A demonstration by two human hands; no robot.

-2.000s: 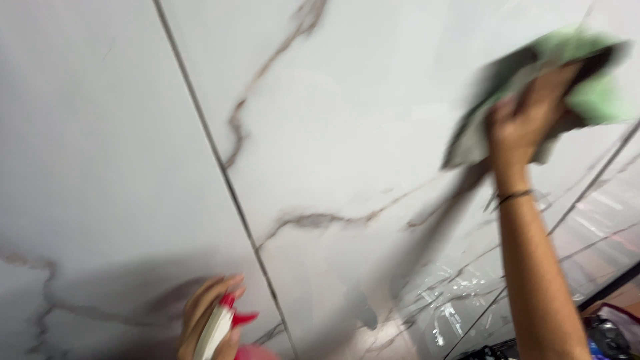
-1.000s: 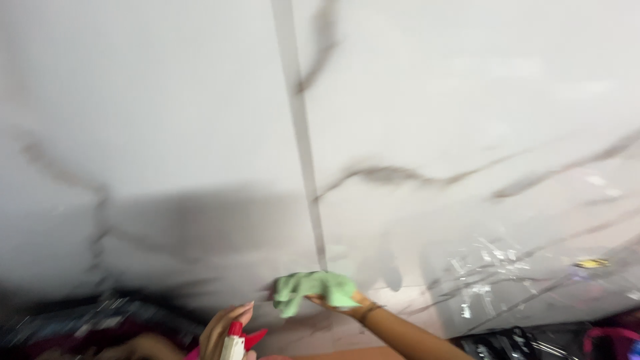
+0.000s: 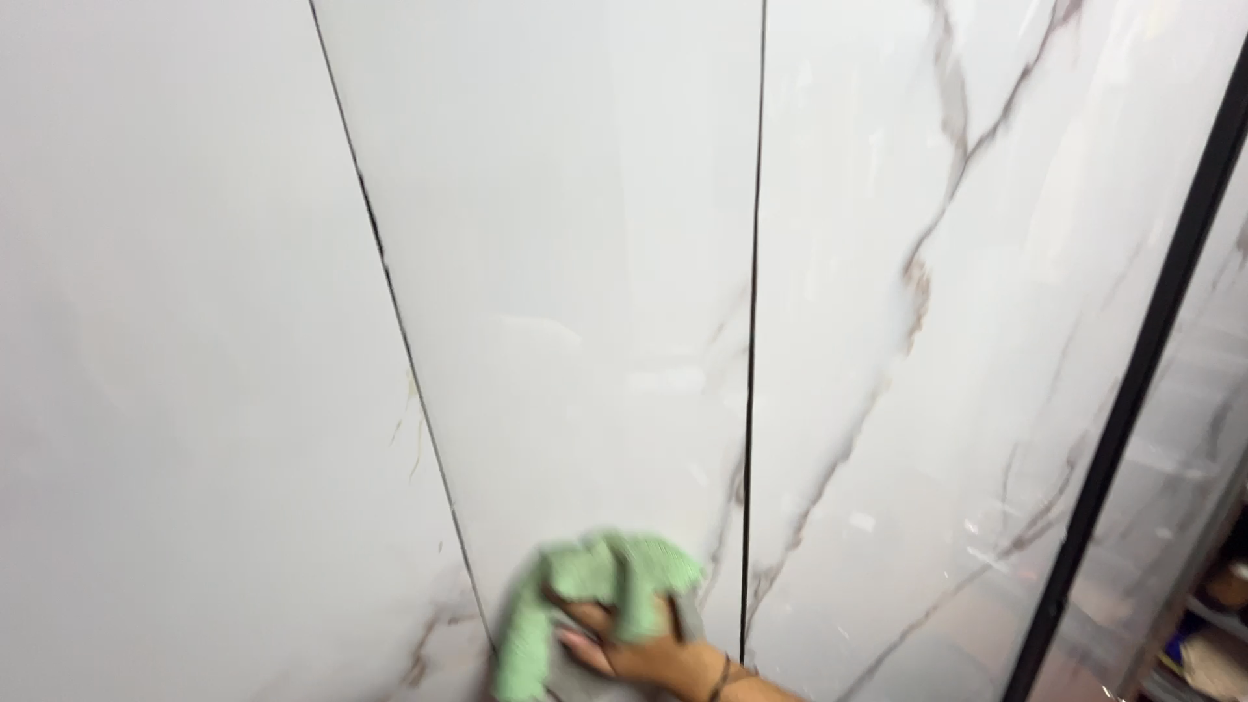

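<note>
My right hand (image 3: 643, 639) reaches in from the bottom of the head view, its fingers closed around a light green cloth (image 3: 619, 575). The cloth lies bunched against a glossy white marble-patterned panel (image 3: 565, 292), and one end hangs down left of the hand. A thin dark band circles the wrist. The fingers are partly covered by the cloth. My left hand is outside the frame.
Narrow dark seams (image 3: 752, 341) divide the panels on both sides of the cloth. A black vertical strip (image 3: 1121, 409) runs down the right side. Beyond it, at the lower right edge, some items (image 3: 1209, 663) sit partly in view.
The view has swung to another stretch of panels. My left hand, holding a white spray bottle with a red trigger earlier, is out of sight. The green cloth is still in my right hand.
</note>
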